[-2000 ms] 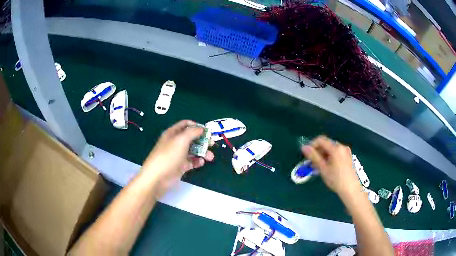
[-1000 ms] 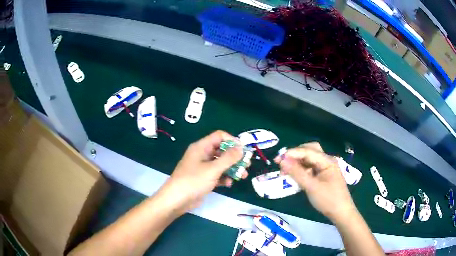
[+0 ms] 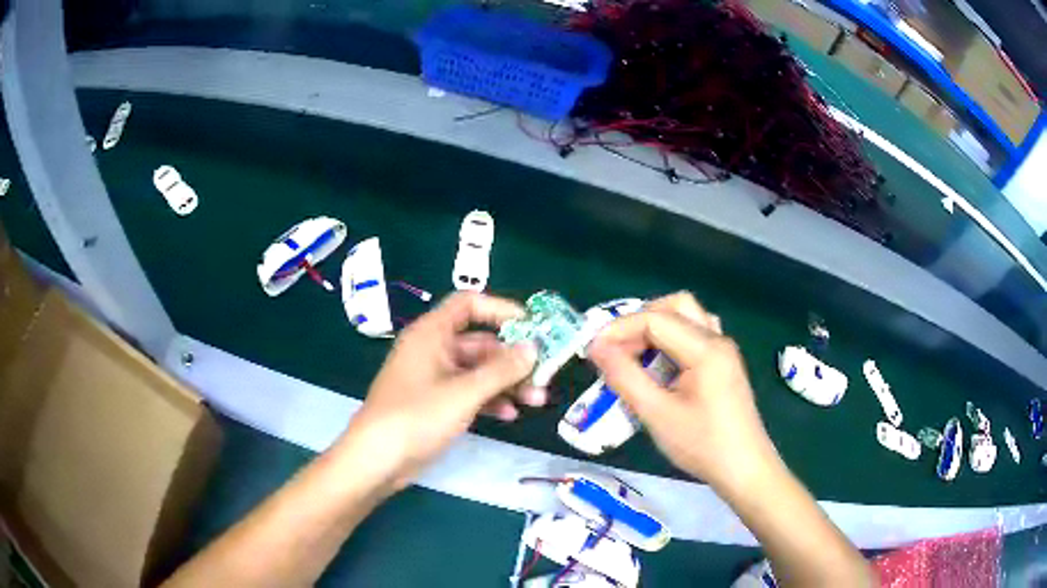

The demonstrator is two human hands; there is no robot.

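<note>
My left hand (image 3: 459,362) holds green circuit boards (image 3: 551,325) between thumb and fingers, above the belt. My right hand (image 3: 677,373) is at the boards' right edge with thumb and forefinger pinched together; a small pale piece shows at the fingertips, likely a plug connector, too blurred to tell. A white housing half with a blue part (image 3: 599,416) lies below the hands, partly covered by my right hand. Another white housing shows behind the fingers. Two more housing halves (image 3: 301,253) with red and black lead wires lie to the left.
White covers (image 3: 473,250) and more housings (image 3: 812,376) lie along the green belt. Stacked housings (image 3: 614,511) sit on the near bench. A carton (image 3: 103,442) stands at left. A blue basket (image 3: 511,63) and wire harnesses (image 3: 712,103) are on the far ledge. Pink-red bubble wrap (image 3: 941,563) is at lower right.
My right hand has moved left from over the belt to the boards in my left hand. Parts on the belt have shifted rightward in the view.
</note>
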